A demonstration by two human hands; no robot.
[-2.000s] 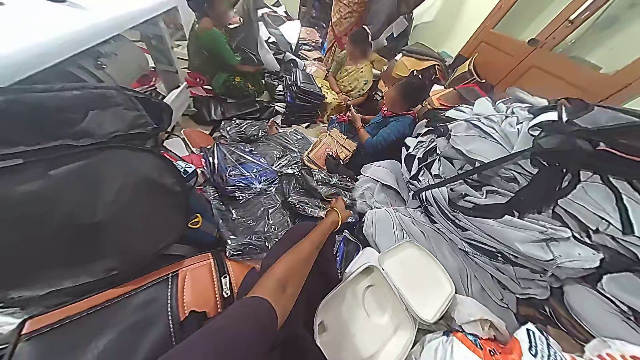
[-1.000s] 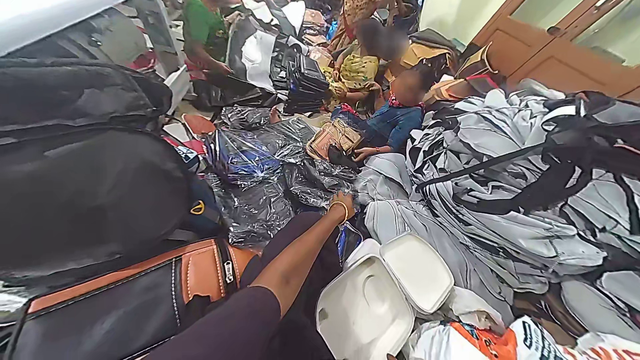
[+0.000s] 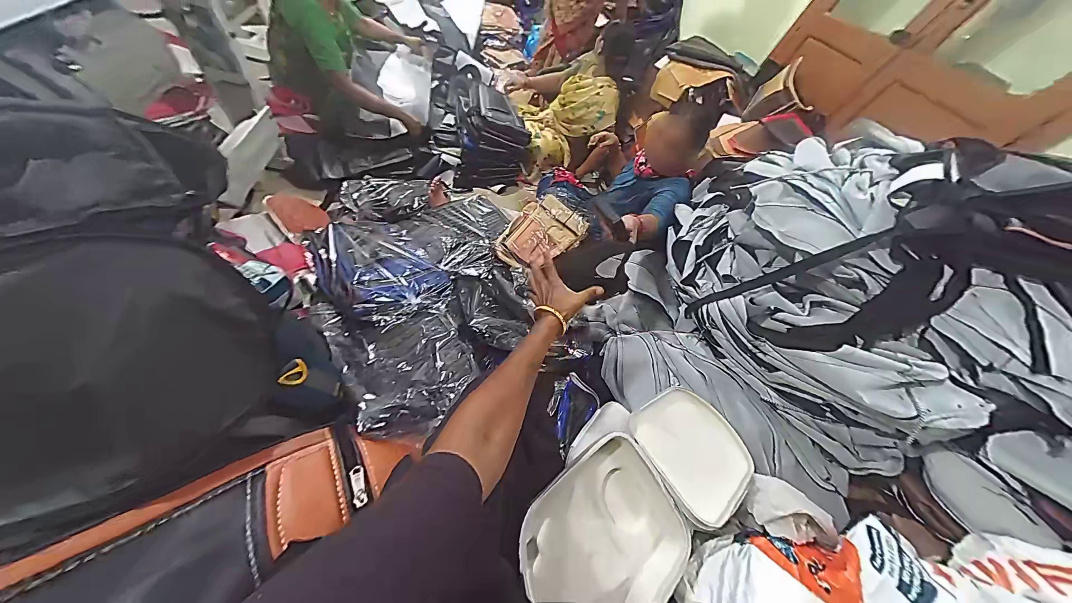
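Observation:
My left hand, with a yellow bangle at the wrist, reaches forward with its fingers spread. Its fingertips overlap the near edge of a plastic-wrapped tan bundle; whether they touch it cannot be told. To its left lie dark items in clear plastic wrapping, some with blue parts. A black object is just beyond the thumb. Nearer to me, an open white clamshell food container stands beside grey fabric. My right hand is out of view.
Black bags and a black and orange bag crowd the left. Heaped grey fabric pieces with black straps fill the right. A person in blue sits just beyond the tan bundle; others work farther back. Printed plastic bags lie at the lower right.
The left hand has moved forward from the dark wrapped items to the tan bundle, and its fingers have spread. The person in green has leaned over sheets at the back left.

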